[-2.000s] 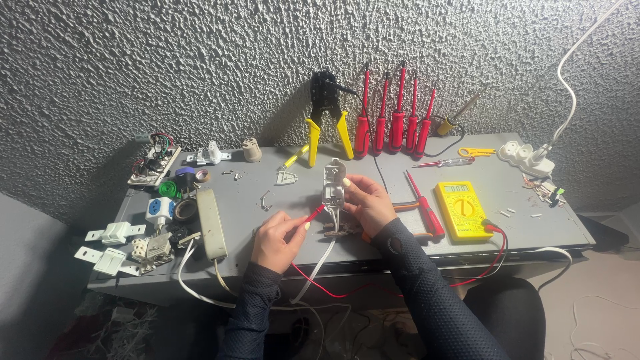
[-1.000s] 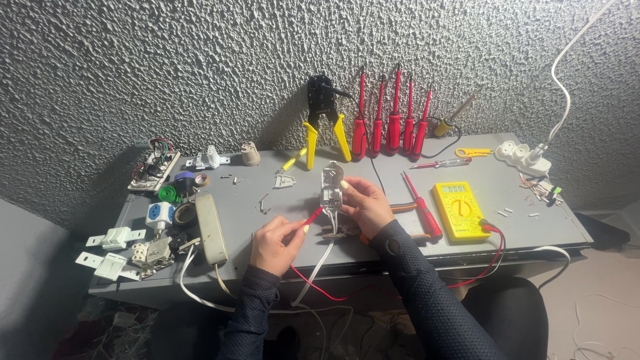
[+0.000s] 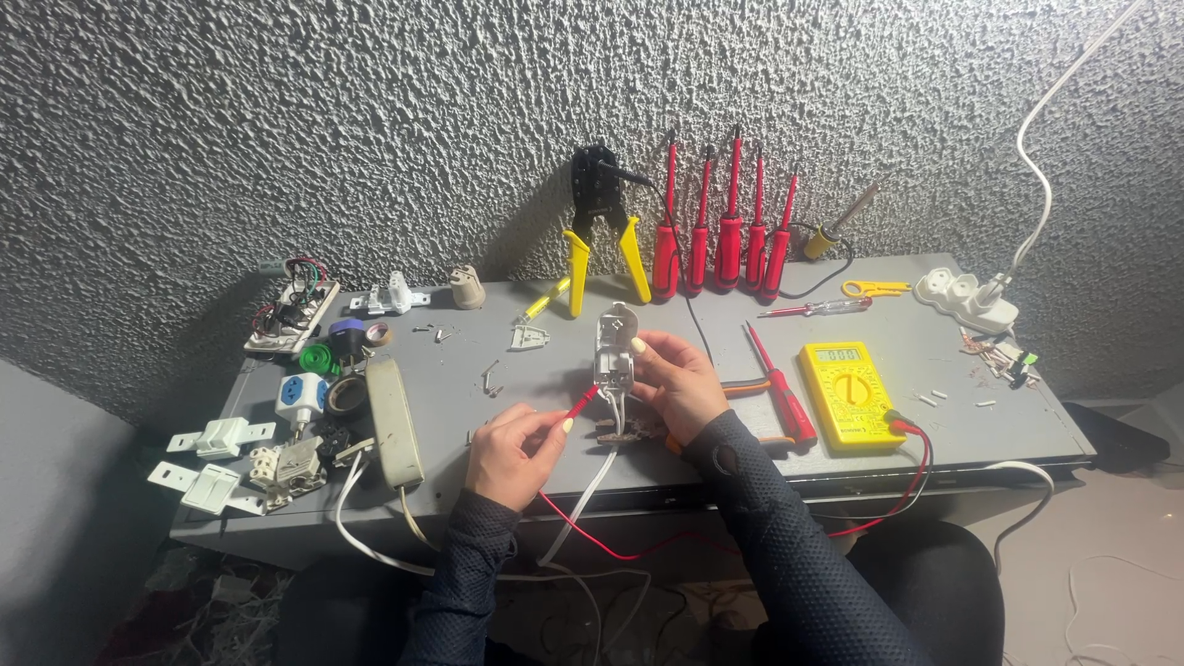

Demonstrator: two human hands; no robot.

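Note:
My left hand point(image 3: 518, 455) pinches a red multimeter probe point(image 3: 582, 401), its tip at the lower left of an opened white plastic electrical fitting point(image 3: 614, 350). That fitting is held upright by my right hand point(image 3: 680, 377), thumb and fingers on its right side. White wires point(image 3: 617, 407) run down from its lower end to a white cable point(image 3: 592, 495). Partly behind my right hand lie pliers with orange and grey handles point(image 3: 746, 387). The yellow digital multimeter point(image 3: 849, 398) lies to the right, leads plugged in, its display lit with zeros. Between them is a red screwdriver point(image 3: 784, 393).
Against the textured wall stand a yellow-handled crimping tool point(image 3: 597, 213) and several red insulated screwdrivers point(image 3: 729, 245). A soldering iron point(image 3: 840, 222) leans beside them. A white power strip point(image 3: 967, 301) is at right; adapters, tape rolls and a long beige case point(image 3: 393, 421) crowd the left.

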